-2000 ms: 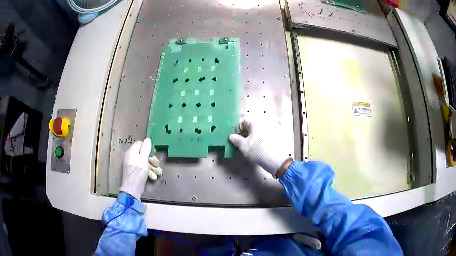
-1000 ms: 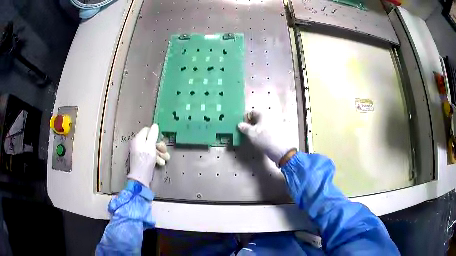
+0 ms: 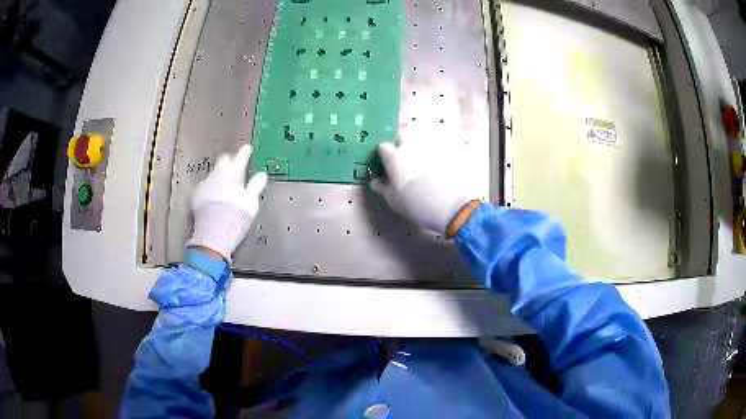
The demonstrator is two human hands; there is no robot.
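Observation:
A green fixture cover [image 3: 327, 106] with rows of small dark holes and pale rectangles lies on the grey perforated worktable [image 3: 327, 245], its top cut off by the picture's edge. My left hand [image 3: 225, 204], in a white glove, is at the cover's lower left corner, with thumb and fingers apart. My right hand [image 3: 425, 180], in a white glove, is at the lower right corner with fingertips at the edge; whether it grips is unclear. Small corner blocks show at both lower corners.
A pale yellow-green panel [image 3: 581, 164] with a label fills the right bay. A red and yellow emergency stop [image 3: 85, 150] sits above a green button [image 3: 84, 194] on the white frame at left. The machine's white front edge [image 3: 368, 311] is near my body.
The cover's lower edge now meets the corner blocks, its notches no longer standing out beyond them. The whole view has shifted, with the machine higher in the picture. My left fingers have spread.

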